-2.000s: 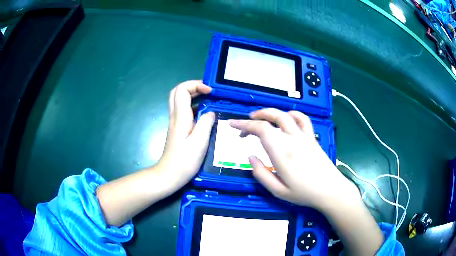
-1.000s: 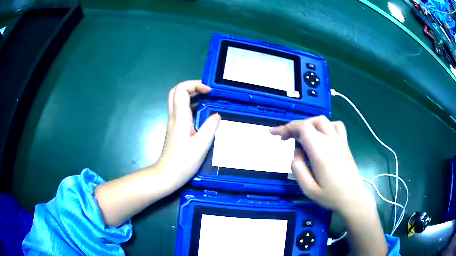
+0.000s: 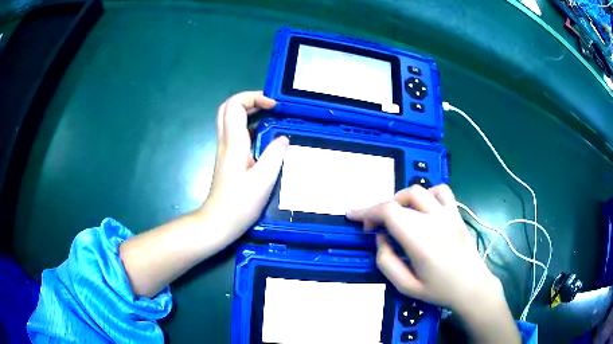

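Three blue handheld testers lie one above another. The middle tester [image 3: 336, 185] has a plain white touchscreen. My left hand [image 3: 245, 171] holds its left end, thumb on the black frame near the screen's upper left corner, fingers round the edge by the upper tester. My right hand [image 3: 430, 242] is over its lower right part, with a fingertip at the screen's bottom edge; it holds nothing and covers some of the keypad. The upper tester [image 3: 353, 84] and the lower tester [image 3: 322, 309] also show white screens. The lower one is cut off by the picture's bottom.
White USB cables [image 3: 497, 158] loop across the green bench at the right. A small black-and-yellow item [image 3: 564, 289] lies right of them. A long black tray [image 3: 50, 74] is at the far left. A blue thing shows at the right edge.
The green and orange blocks seen at first on the middle screen are gone. My right hand has moved right and then down to the screen's bottom edge. My left hand keeps its hold.
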